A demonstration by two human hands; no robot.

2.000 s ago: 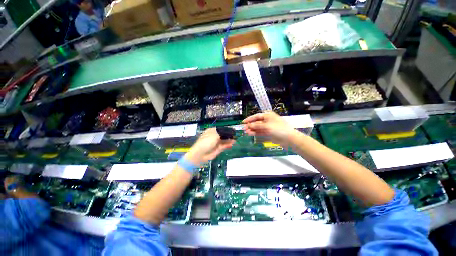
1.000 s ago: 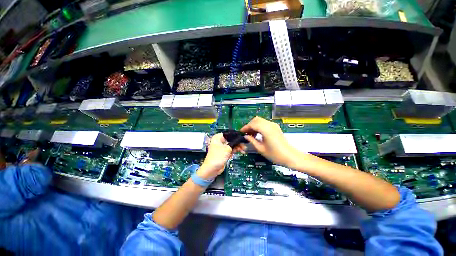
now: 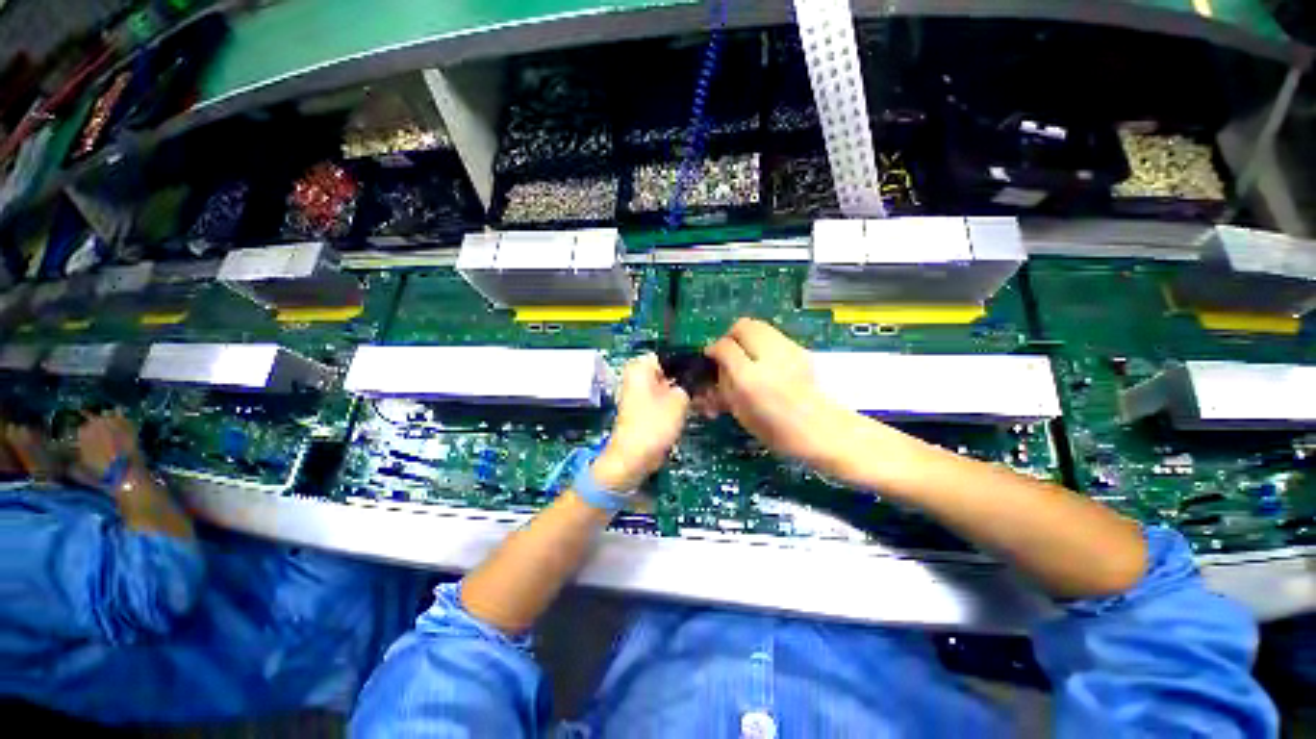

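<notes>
My left hand (image 3: 644,422) has a light blue wrist strap (image 3: 601,482) and dark covering on its fingers. My right hand (image 3: 765,387) meets it, fingertips bent together at the dark covering. Whether a small part is between the fingertips cannot be told. Both hands are over a green circuit board (image 3: 729,488), near the left end of its long silver-white heatsink (image 3: 938,384). A finned heatsink (image 3: 915,263) with a yellow strip (image 3: 906,312) at its foot stands at the board's far edge.
A white strip (image 3: 837,108) and a blue coiled cord (image 3: 700,116) hang in front of black component bins (image 3: 693,185) under the green-topped shelf. More boards lie left and right. A metal rail (image 3: 808,578) runs nearest me. Another person's hands (image 3: 108,445) are at the far left.
The view has tilted down, so the cardboard box has left it. My hands have come lower, from near the bins to over the board, and remain together. The other person's hands show more.
</notes>
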